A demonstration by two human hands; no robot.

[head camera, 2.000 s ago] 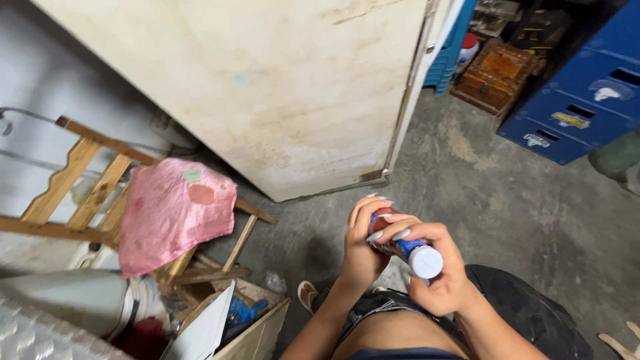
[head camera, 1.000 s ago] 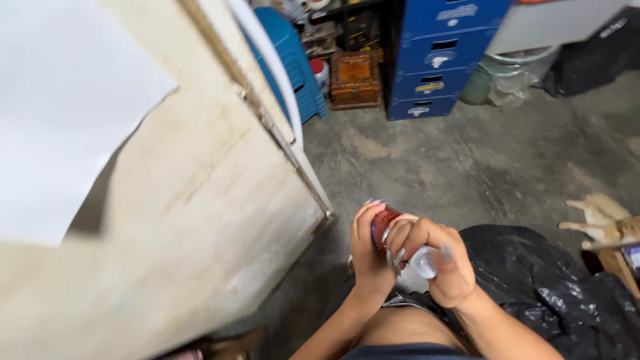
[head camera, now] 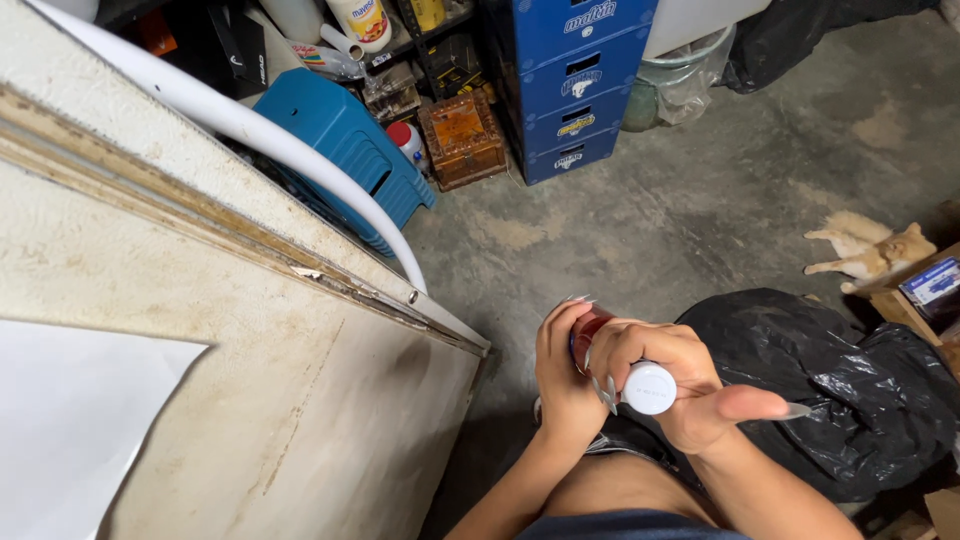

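A bottle with red sides [head camera: 589,334] and a white cap [head camera: 649,388] is held between both hands in front of my waist, its cap tilted up toward the camera. My left hand [head camera: 566,375] wraps around the body of the bottle. Around the neck, just below the cap, curl the fingers of my right hand [head camera: 675,375], whose thumb sticks out to the right, off the cap. Most of the label is hidden by the fingers.
An old white refrigerator [head camera: 300,390] stands close on the left. Beyond it are a blue plastic stool [head camera: 337,142], a carved wooden box [head camera: 463,142] and stacked blue crates [head camera: 574,97]. A black plastic bag [head camera: 817,390] and a cat [head camera: 870,247] are at right.
The view has swung to the right, away from the chair with the pink cloth. Both hands still hold the bottle. My right thumb now sticks out beside the cap.
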